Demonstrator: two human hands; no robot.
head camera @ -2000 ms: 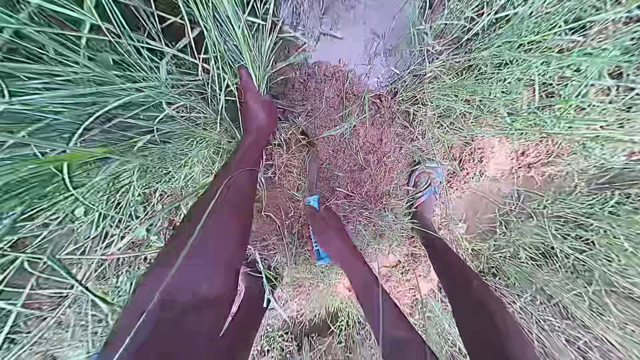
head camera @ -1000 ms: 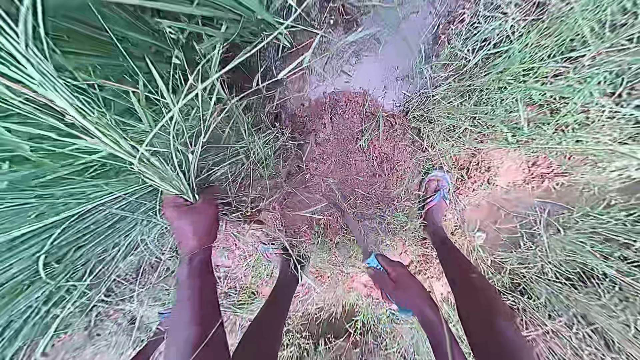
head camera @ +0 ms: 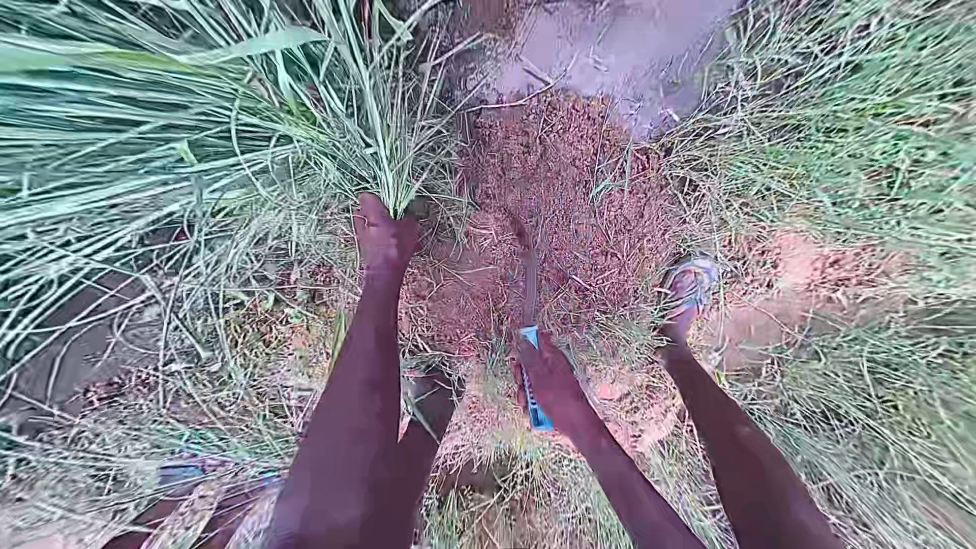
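Note:
My left hand [head camera: 387, 238] is closed around the lower stems of a bunch of long green grass [head camera: 385, 145], whose blades fan upward from the fist. To its right and lower, my right hand [head camera: 549, 377] grips the blue handle of a sickle-like blade tool [head camera: 530, 282]. The narrow dark blade points away from me over reddish soil, and its far end curves to the left. A gap of bare soil and dry stalks lies between the blade and my left hand.
Muddy water [head camera: 610, 46] lies ahead beyond a patch of reddish soil [head camera: 564, 183]. Tall grass [head camera: 137, 145] stands at left, shorter grass [head camera: 862, 130] at right. My foot in a sandal [head camera: 690, 286] is at right. Part of a person's legs [head camera: 206, 511] shows at lower left.
Since a second ago, my left hand has moved up and right with grass in its grip. My right hand has moved left, and the blade points more directly ahead.

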